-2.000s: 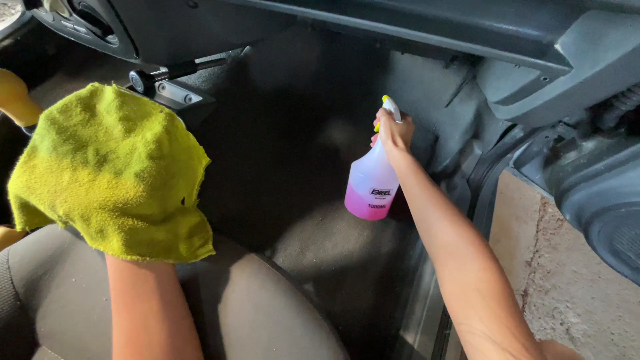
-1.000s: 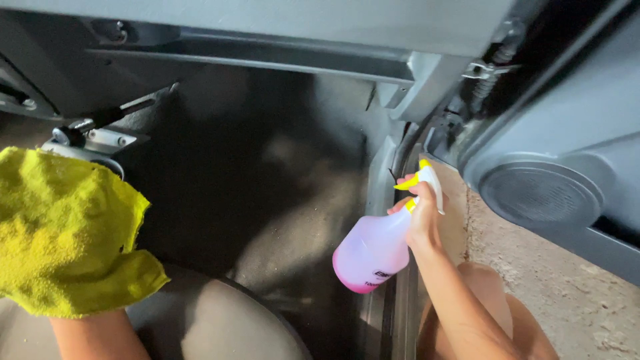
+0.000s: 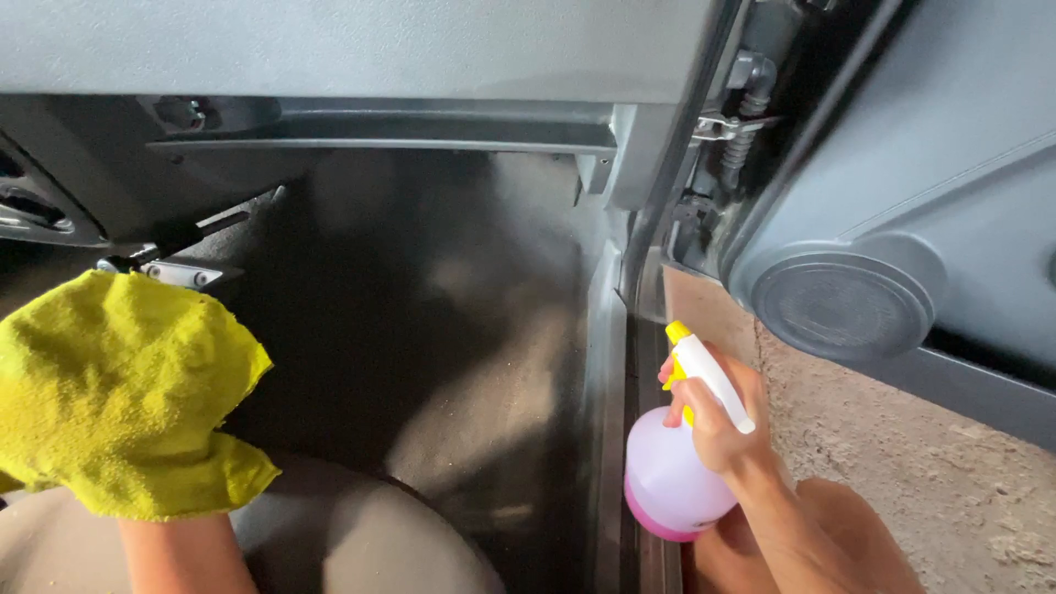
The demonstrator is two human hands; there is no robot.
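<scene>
A yellow-green microfibre cloth (image 3: 124, 396) is draped over my left hand (image 3: 177, 553), hiding its fingers; only the wrist shows below the cloth, above the car seat. My right hand (image 3: 726, 412) grips a spray bottle (image 3: 672, 474) by its neck, fingers around the yellow trigger. The bottle is translucent, with a white and yellow spray head and pink liquid low inside. It is tilted over the door sill (image 3: 610, 396), its nozzle pointing up and to the left.
A dark car footwell floor (image 3: 495, 371) lies between my hands, under the grey dashboard (image 3: 346, 49). The seat (image 3: 388, 536) is at the bottom. At right stands the open door (image 3: 932, 181) with a round speaker grille (image 3: 841, 305), above rough concrete ground (image 3: 891, 445). A lever (image 3: 198, 235) is at left.
The right hand has carried the spray bottle from over the footwell out to the door sill. The cloth stays over the left hand. The view has swung right, showing more of the door.
</scene>
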